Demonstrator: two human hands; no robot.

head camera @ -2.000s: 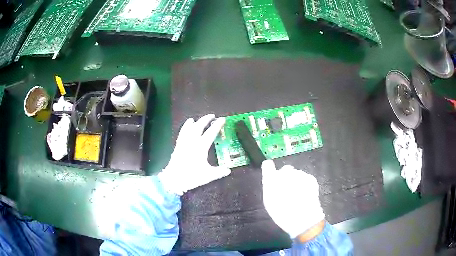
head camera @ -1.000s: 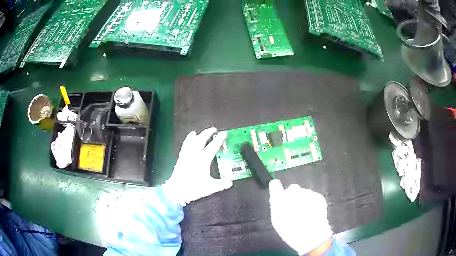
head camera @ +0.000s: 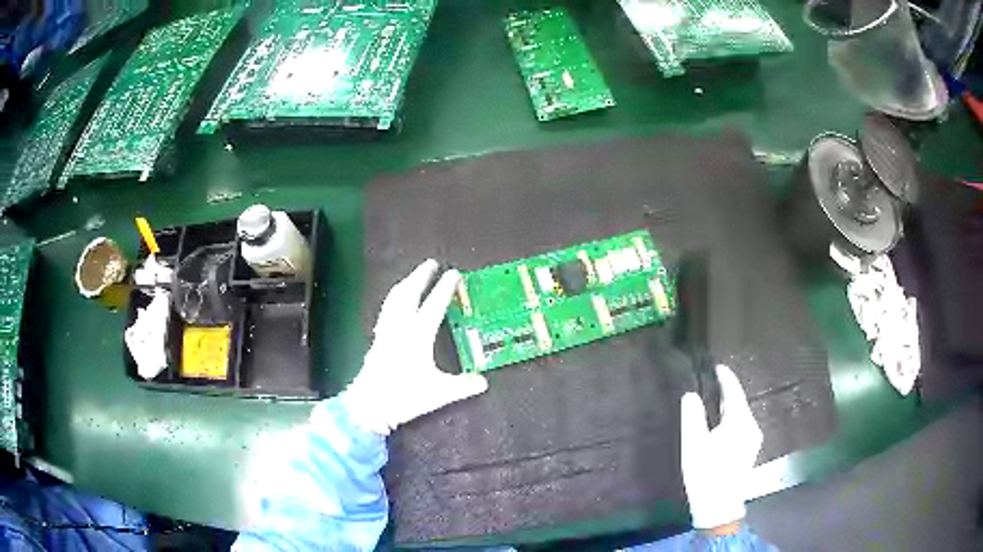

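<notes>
A green circuit board [head camera: 561, 307] with pale connectors and a black square chip lies on the dark foam mat [head camera: 539, 453], slightly tilted. My left hand [head camera: 404, 361], in a white glove, grips the board's left end between thumb and fingers. My right hand [head camera: 720, 447], also white-gloved, holds a black brush [head camera: 695, 313] by its handle. The brush is blurred and stands just off the board's right end.
A black divided tray [head camera: 278, 347] holds a white bottle [head camera: 272, 246] and a yellow sponge [head camera: 206, 352]. A small pot [head camera: 101, 270] is beside it. Right are a metal can [head camera: 852, 189], a white cloth [head camera: 882, 323] and a clear hood [head camera: 889, 65]. Large board panels [head camera: 323, 65] stand across the back.
My right hand and the brush have moved right, off the board's left half to beyond its right end. My left hand still grips the board. The view has shifted slightly.
</notes>
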